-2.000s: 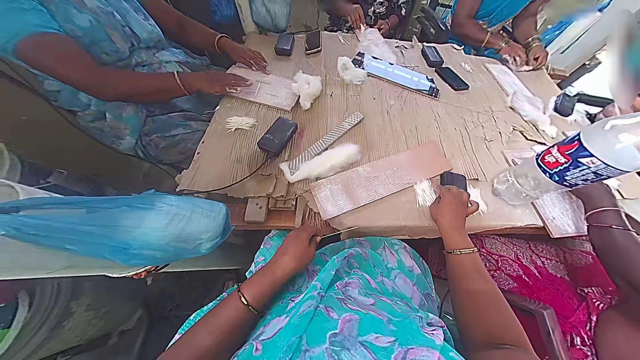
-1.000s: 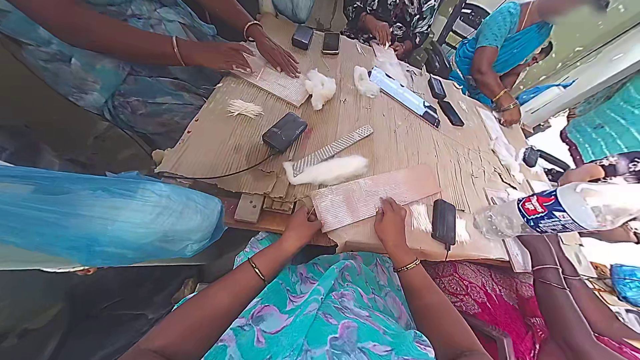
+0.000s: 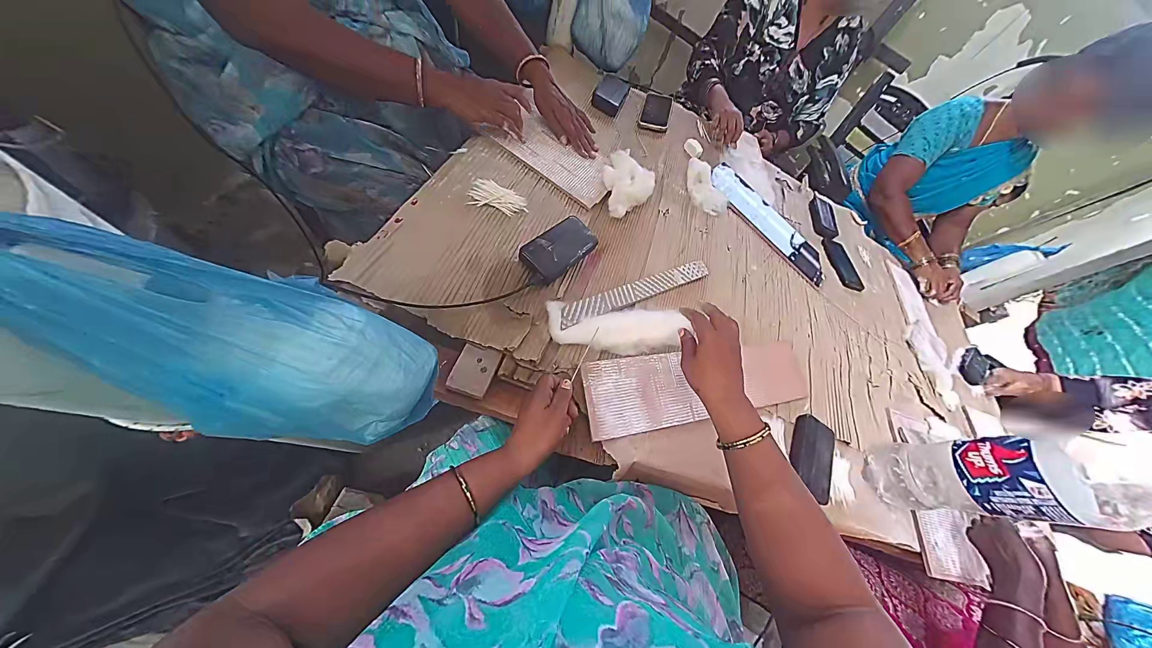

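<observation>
My left hand (image 3: pixel 544 416) pinches a thin stick (image 3: pixel 583 356) at the table's near edge, its tip pointing up toward the cotton. My right hand (image 3: pixel 713 356) has its fingertips at the right end of a long roll of white cotton (image 3: pixel 625 331); whether they grip it I cannot tell. Under that hand lies a ribbed, pinkish board (image 3: pixel 643 394). A patterned metal strip (image 3: pixel 637 293) rests along the upper side of the cotton. Right of the board is a black box-shaped object (image 3: pixel 812 457), with thin white sticks partly showing beside it.
A corded black device (image 3: pixel 558 250), a bundle of sticks (image 3: pixel 497 196) and cotton tufts (image 3: pixel 628 184) lie farther up the cardboard-covered table (image 3: pixel 432 261). A plastic bottle (image 3: pixel 1008 477) lies at the right. A blue plastic bag (image 3: pixel 207 333) bulges at the left. Several people work around the table.
My right hand was at the black box-shaped object, then on the ribbed board's near edge, and is now at the cotton roll. My left hand stays near the board's left end.
</observation>
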